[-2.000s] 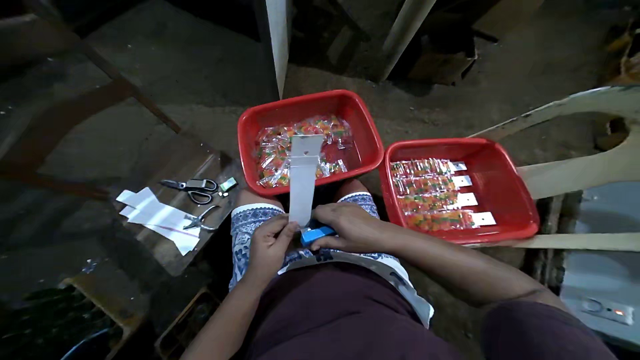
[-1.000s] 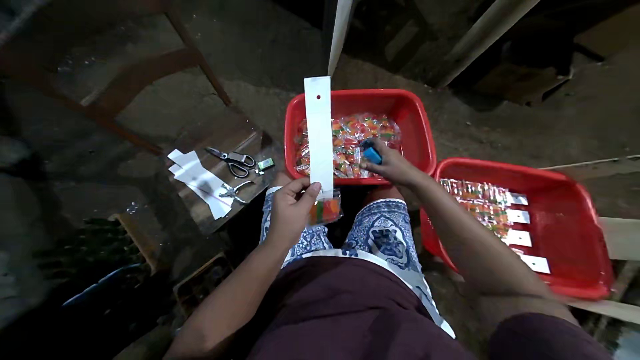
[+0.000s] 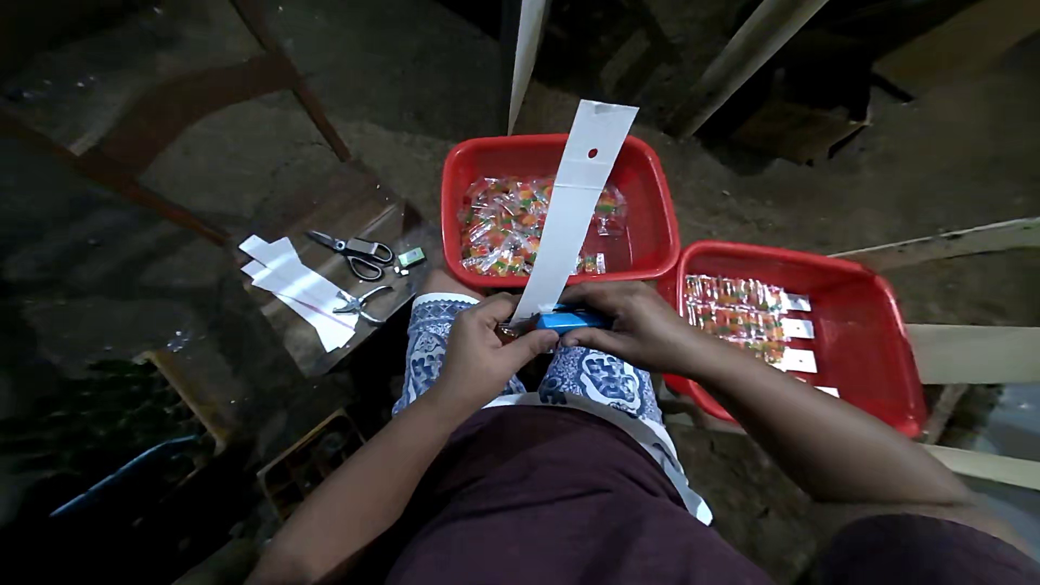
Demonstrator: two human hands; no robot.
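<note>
My left hand [image 3: 491, 345] pinches the lower end of a long white card strip [image 3: 573, 203], which has a hole near its top and slants up over a red plastic basin [image 3: 455, 203]. Mostly hidden by my fingers, a clear packet touches the strip's lower end. My right hand [image 3: 634, 321] is shut on a blue stapler [image 3: 569, 322], its front end against the foot of the strip. Small clear packets of colourful sweets [image 3: 504, 227] lie in that basin. A second red basin [image 3: 861, 325] at the right holds rows of packets [image 3: 735, 317] fixed to white strips.
On a wooden board [image 3: 301, 219] at my left lie scissors [image 3: 357, 252], pliers [image 3: 361, 304], several white card strips [image 3: 301, 292] and a small green box [image 3: 411, 257]. A brown chair frame [image 3: 195, 89] stands at the upper left, pale wooden bars [image 3: 967, 353] at the right.
My right hand has come back from over the near basin with the stapler and now meets my left hand at the strip's lower end. A second ago a packet showed there.
</note>
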